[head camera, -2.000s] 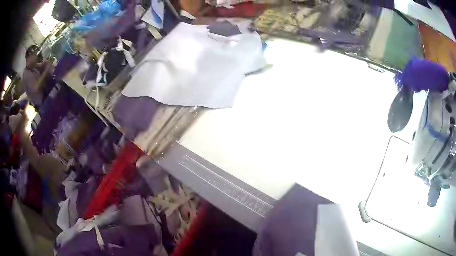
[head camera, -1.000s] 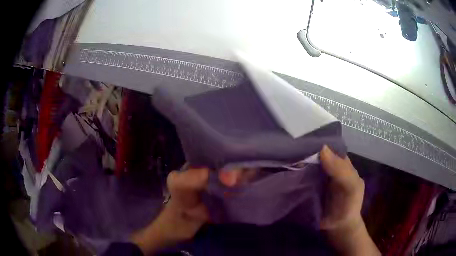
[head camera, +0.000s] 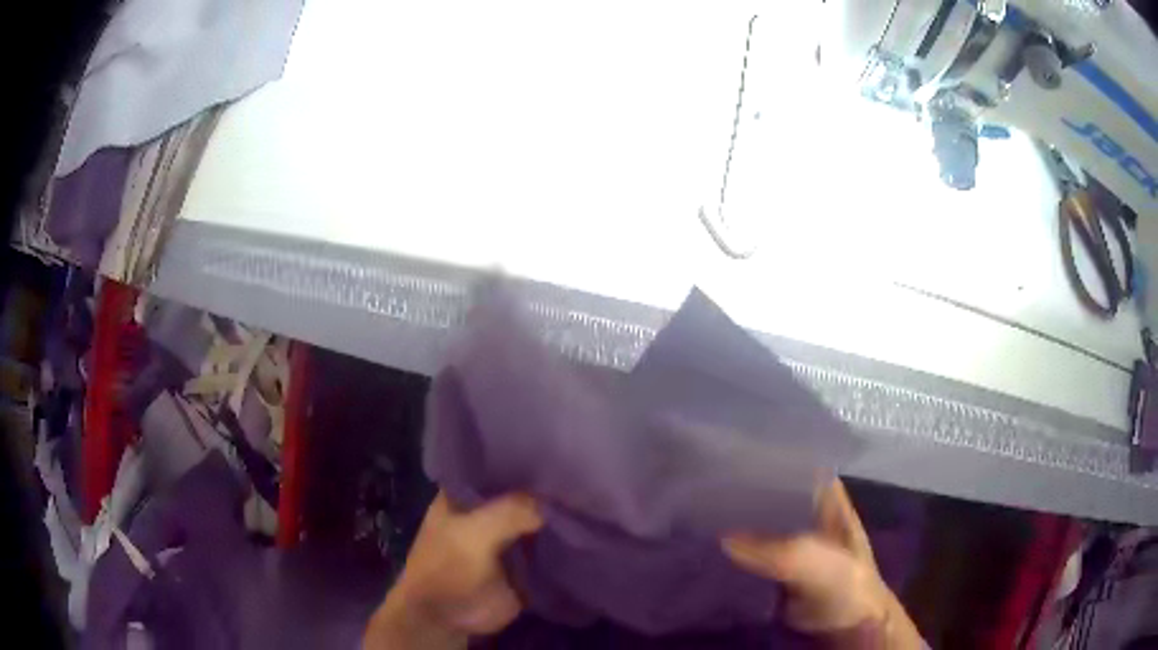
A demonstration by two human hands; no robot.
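Observation:
A purple garment panel (head camera: 597, 444) is bunched up over the lap at the table's front edge, blurred by motion. One corner points up over the grey ruler strip. My left hand (head camera: 464, 565) grips its left side, with the thumb on top. My right hand (head camera: 813, 559) grips its right side, with some fingers hidden under or behind the cloth. No pale backing shows clearly on the panel.
The white table (head camera: 470, 140) has a grey ruler strip (head camera: 368, 302) along its front. The sewing machine (head camera: 1016, 76) stands at top right, brown-handled scissors (head camera: 1095, 248) beside it. A pale panel (head camera: 178, 76) lies at top left. Red crates (head camera: 112, 406) and scraps (head camera: 191, 508) are below.
The view has shifted, showing more of the machine and the scissors. The panel has been folded or turned in my hands, and its pale side no longer shows. Both hands still hold it.

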